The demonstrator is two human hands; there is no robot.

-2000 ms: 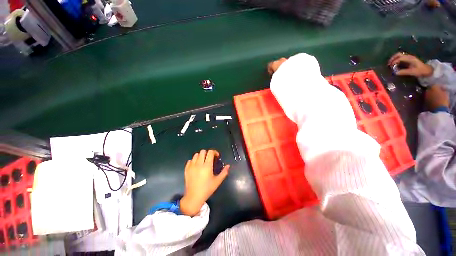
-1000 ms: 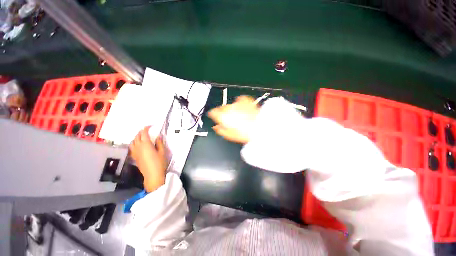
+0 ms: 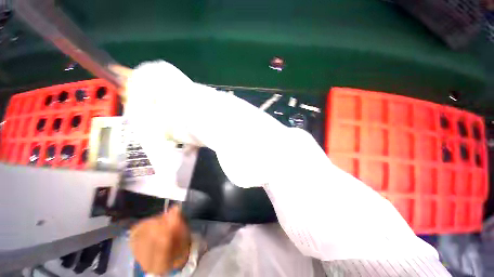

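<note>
My left hand point(image 3: 161, 242) is blurred at the bench's front edge, below the white paper point(image 3: 157, 181); whether it holds anything is unclear. My right arm reaches across to the left. Only a blurred bit of my right hand point(image 3: 122, 72) shows by the metal post, and the white sleeve hides much of the paper. A calculator point(image 3: 106, 142) with a pale frame and dark keys lies beside the left red tray point(image 3: 59, 121). A dark, shiny round piece point(image 3: 297, 120) lies on the dark mat near short white strips point(image 3: 271, 101).
A large red tray point(image 3: 374, 162) at right has dark round units in its far-right pockets. A small shiny assembly point(image 3: 277, 64) sits on the green belt point(image 3: 216, 51). A grey machine panel point(image 3: 54, 197) and the metal post point(image 3: 81, 48) stand at left. A dark grey perforated tray point(image 3: 444, 21) is at upper right.
My right hand has moved left from the mat to the post. My left hand has drawn back from the paper to the bench edge. The calculator, covered by blank paper before, now shows.
</note>
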